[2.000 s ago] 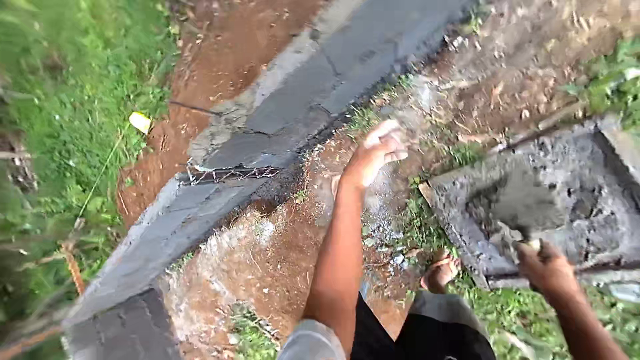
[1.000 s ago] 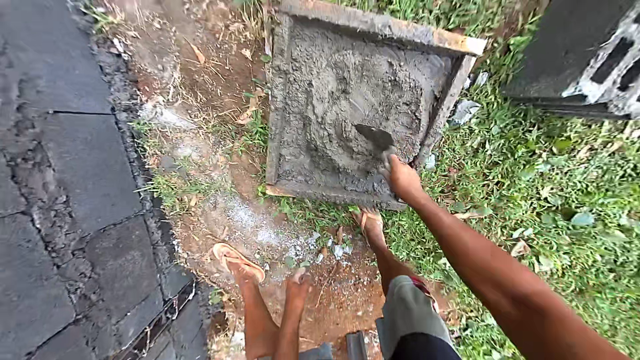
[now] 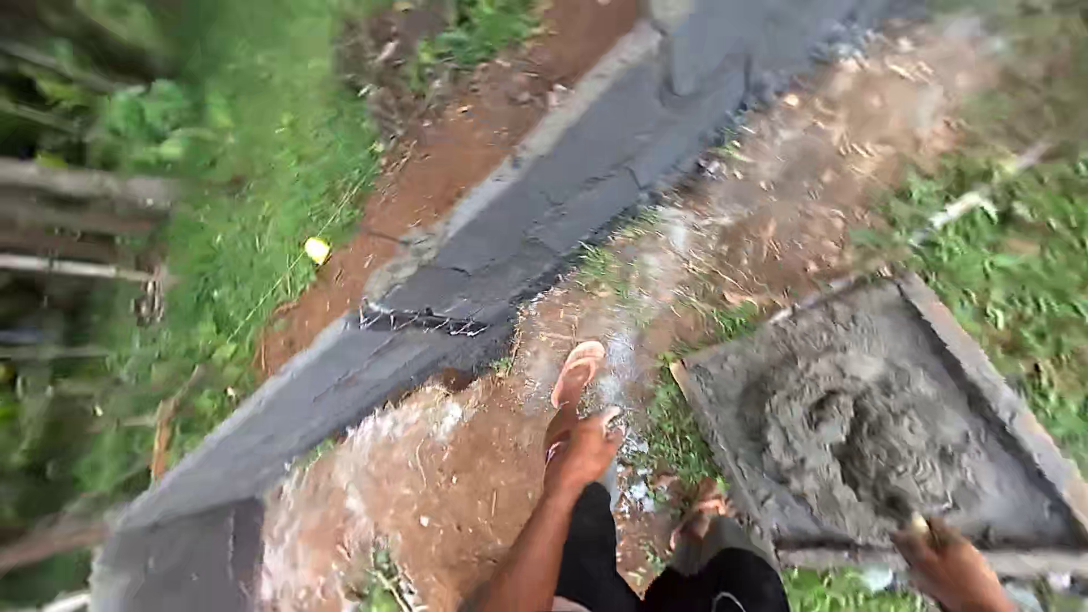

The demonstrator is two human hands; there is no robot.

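Note:
My right hand (image 3: 952, 561) grips the handle of a trowel (image 3: 903, 510) at the near edge of a wooden mortar tray (image 3: 994, 391). The trowel's blade is blurred and hard to tell from the wet grey mortar (image 3: 850, 416) heaped in the tray. My left hand (image 3: 591, 442) hangs over the ground in front of my legs, near my sandalled foot; its fingers look curled, and whether it holds anything cannot be told.
A low grey block wall (image 3: 561, 204) runs diagonally on the left, with a metal reinforcement truss (image 3: 425, 321) across it. Beyond it are bare soil, grass and a yellow object (image 3: 317, 250) by a string line. A stick (image 3: 977, 200) lies above the tray.
The view has swung left from the tray towards the wall. The trowel, over the middle of the mortar a second ago, is now at the tray's near edge.

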